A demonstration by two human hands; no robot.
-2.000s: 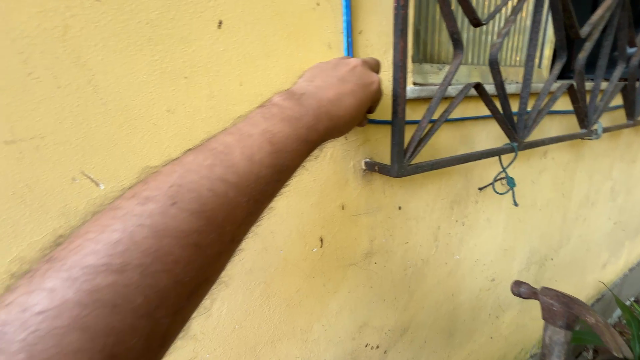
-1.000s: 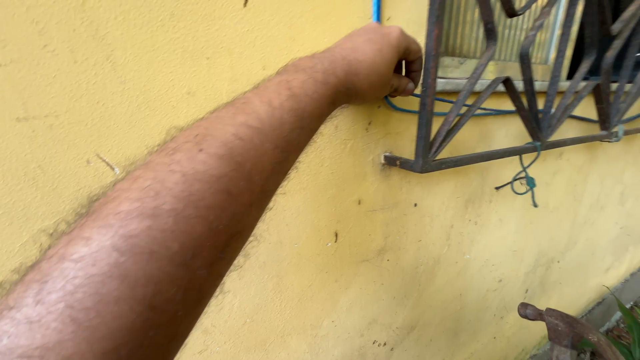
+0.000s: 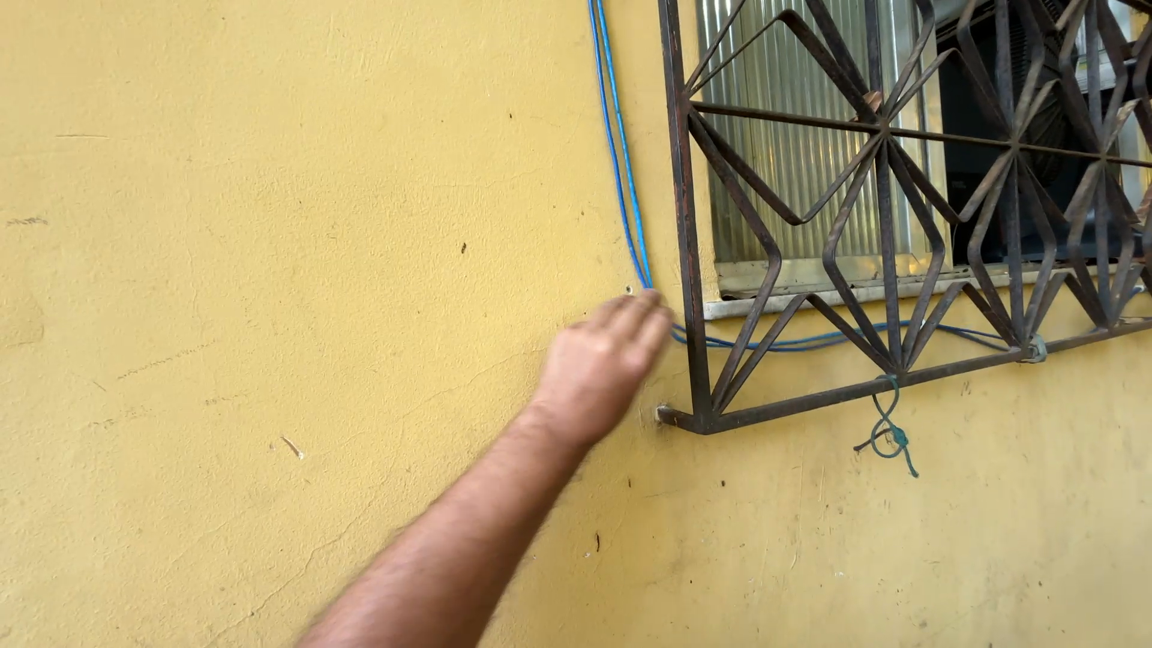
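Note:
My left hand [image 3: 607, 360] reaches up from the bottom edge to the yellow wall [image 3: 360, 270], its back toward me and its fingers blurred and close together. The fingertips are over the bend of two blue cables [image 3: 625, 153], which run down the wall beside the window. Past the fingers, the cables continue right [image 3: 810, 342] behind the metal window grille. Whether the fingers pinch the cables or only touch them is hidden. My right hand is out of view.
The dark metal grille [image 3: 688, 225] projects at the right, in front of a ribbed glass window [image 3: 783, 153] and its sill [image 3: 733, 310]. A knotted green cord [image 3: 886, 432] hangs from the lower bar. A small hole [image 3: 629, 289] is near the cable bend.
The view has shifted, showing more of the grille. The hammer seen at lower right earlier is out of view. My left hand is now lower against the grille, with more cable visible above it.

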